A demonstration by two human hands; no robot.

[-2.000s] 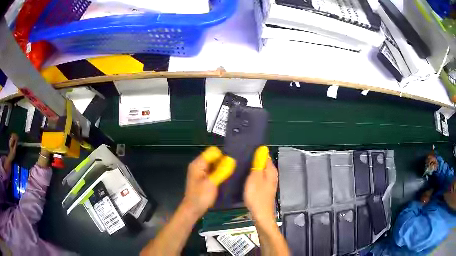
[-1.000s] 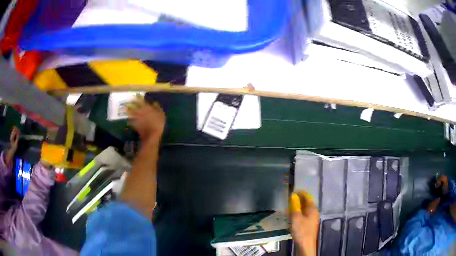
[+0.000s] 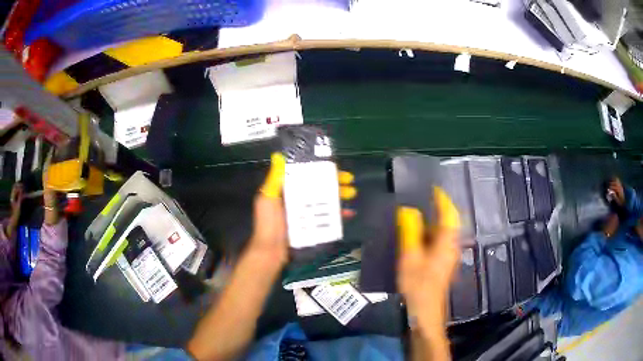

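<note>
My left hand (image 3: pixel 271 225), with yellow finger cots, holds a phone with a printed label (image 3: pixel 312 201), dark end up and white lower area facing me. My right hand (image 3: pixel 425 247) is blurred; its yellow-tipped fingers lie on a dark slab (image 3: pixel 379 254) left of the blister tray (image 3: pixel 486 190). Another dark slab end (image 3: pixel 413 176) shows above the fingers, over the tray's left edge. Several tray pockets hold dark slabs; some are grey and empty. Whether the right fingers grip one or two slabs is hard to tell.
Open white boxes (image 3: pixel 259 106) stand on the belt under the wooden shelf edge (image 3: pixel 352 44). Stacked box parts (image 3: pixel 166 233) lie at left, beside a yellow control box (image 3: pixel 65 175). A green flat pile (image 3: pixel 321 275) lies near my waist. Co-workers' sleeves (image 3: pixel 606 261) show at both sides.
My left hand has come back from the box at upper left and now holds the labelled phone. My right hand is now on a dark slab. The view has shifted.
</note>
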